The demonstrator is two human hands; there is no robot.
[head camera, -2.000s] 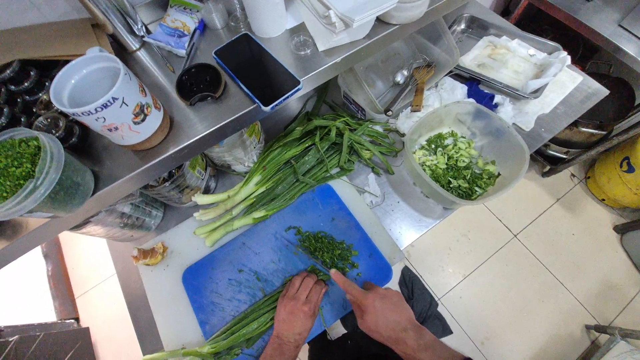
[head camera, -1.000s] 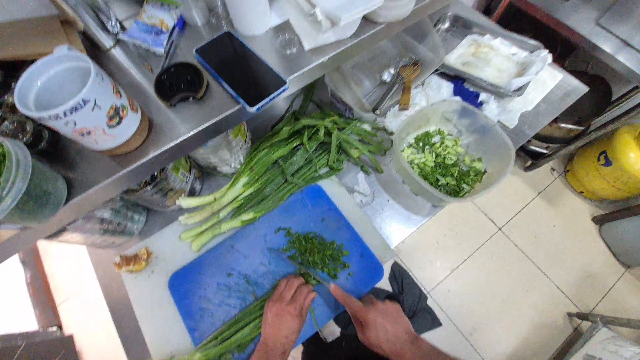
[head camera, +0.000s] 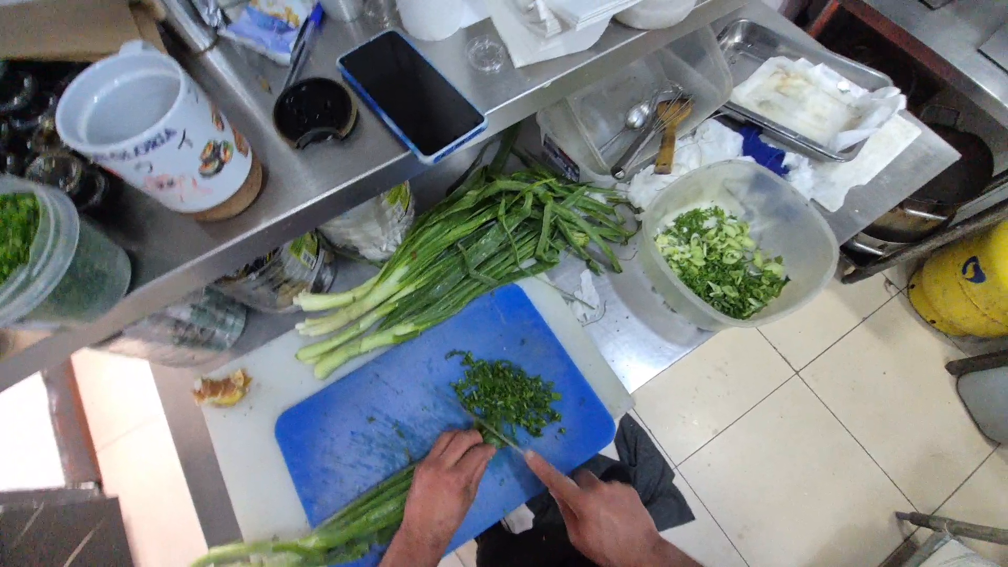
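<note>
My left hand [head camera: 450,480] presses a bunch of green onions [head camera: 358,516] onto the blue cutting board [head camera: 354,413], its fingers curled near the cut end. My right hand [head camera: 594,504] grips a knife [head camera: 500,435], index finger along it; the handle is hidden in the palm. The blade lies against the greens beside my left fingertips. Just above the blade is a pile of chopped green leaves [head camera: 508,394]. More whole green onions [head camera: 465,244] lie across the board's upper edge. To the right, a translucent plastic tub [head camera: 807,236] holds sliced green onion.
A white board [head camera: 228,472] lies under the blue one, with a browned food scrap [head camera: 223,389] on it. The metal shelf [head camera: 315,185] above carries a phone [head camera: 413,94], a black dish [head camera: 315,110] and a white mug [head camera: 157,130]. A plastic bin [head camera: 630,102] with utensils stands behind the tub.
Both hands stay at the board, left on the onions and right on the knife. The chopped pile looks a little more spread out than two seconds ago. The view has shifted somewhat.
</note>
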